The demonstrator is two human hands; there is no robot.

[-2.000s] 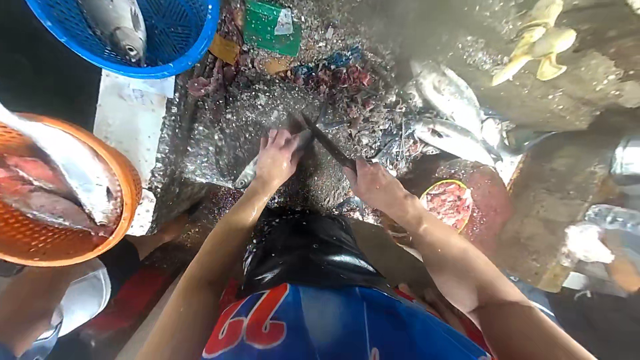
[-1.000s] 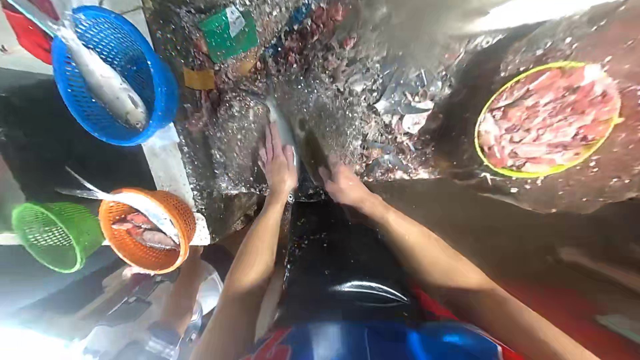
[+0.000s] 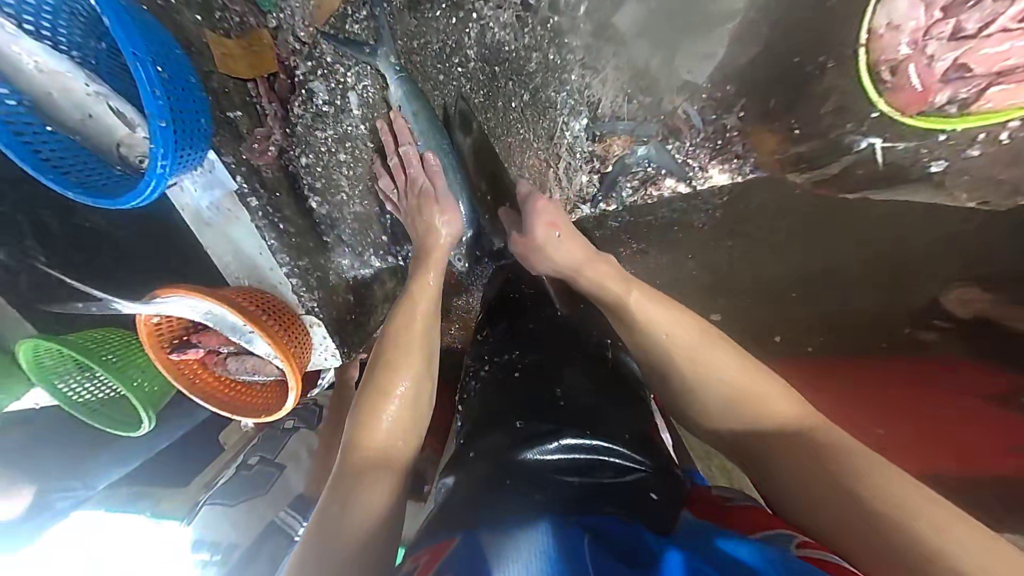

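Observation:
A silvery whole fish (image 3: 418, 112) lies on the wet, scale-strewn work surface (image 3: 520, 72), its forked tail away from me and its head near the black apron (image 3: 560, 400). My left hand (image 3: 418, 184) rests flat along the fish's left side and presses on it, fingers spread a little. In my right hand (image 3: 548, 228) is the handle of a broad dark knife (image 3: 480, 152). The blade points away from me, close along the fish's right side; whether it touches the skin I cannot tell.
At left, a blue plastic basket (image 3: 180, 104) and an orange basket (image 3: 292, 352) hold fish, beside a green basket (image 3: 88, 380). Fish scraps (image 3: 640, 160) lie right of the knife. A yellow-rimmed container (image 3: 944, 122) of pink fish pieces is at upper right. Another person's arm shows at lower left.
The view has shifted strongly. My left hand now lies flatter on the fish than two seconds ago, and the knife, earlier slanted over it, now runs alongside. More of the fish shows.

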